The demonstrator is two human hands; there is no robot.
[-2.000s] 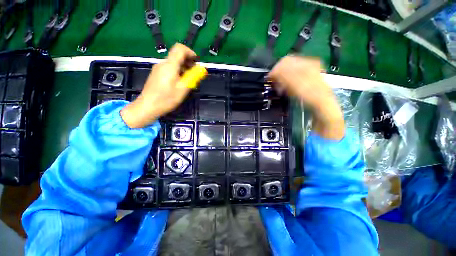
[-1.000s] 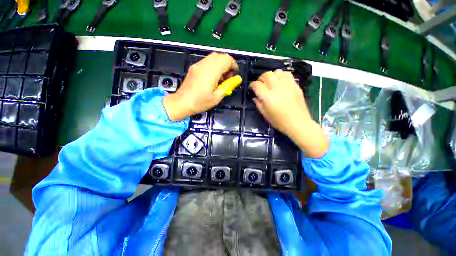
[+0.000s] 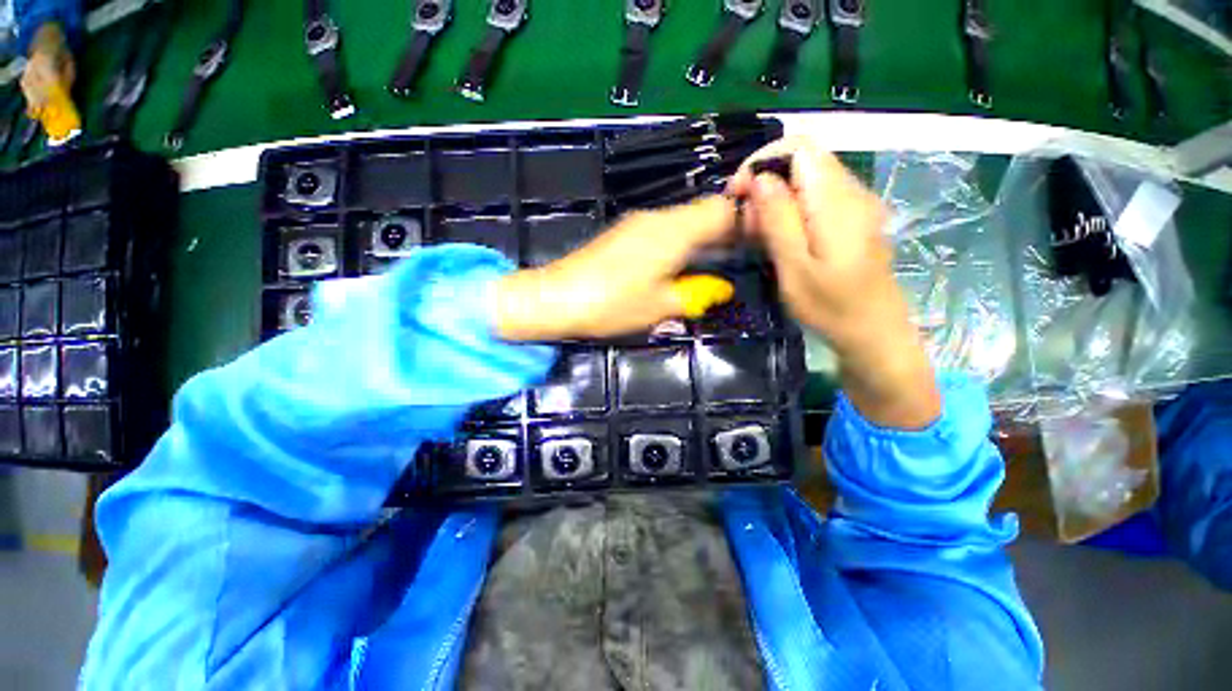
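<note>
My left hand [image 3: 615,281], blurred, reaches right over the black gridded tray [image 3: 568,367]; a yellow finger cot [image 3: 705,294] covers one digit. My right hand [image 3: 840,257] is at the tray's upper right edge, its bent fingertips close to or touching my left fingertips. A small dark piece shows among the right fingertips; whether it is a strap is unclear. Any part held by my left hand is hidden. Black straps [image 3: 662,159] with silvery buckles lie in the tray's upper right. Watch cases [image 3: 655,456] sit back up in bottom-row and left-side pockets.
Strapped watches [image 3: 642,41] lie across the green belt [image 3: 568,81] behind a pale edge. Stacked black trays [image 3: 81,311] stand at left. A clear plastic bag [image 3: 1007,317] with black straps [image 3: 1085,223] lies at right. Another person's hand [image 3: 49,88] shows at upper left.
Both hands have moved to the tray's upper right and come together. The belt watches appear further left. My left sleeve covers the area of the tilted case. Another person's hand shows more fully at upper left.
</note>
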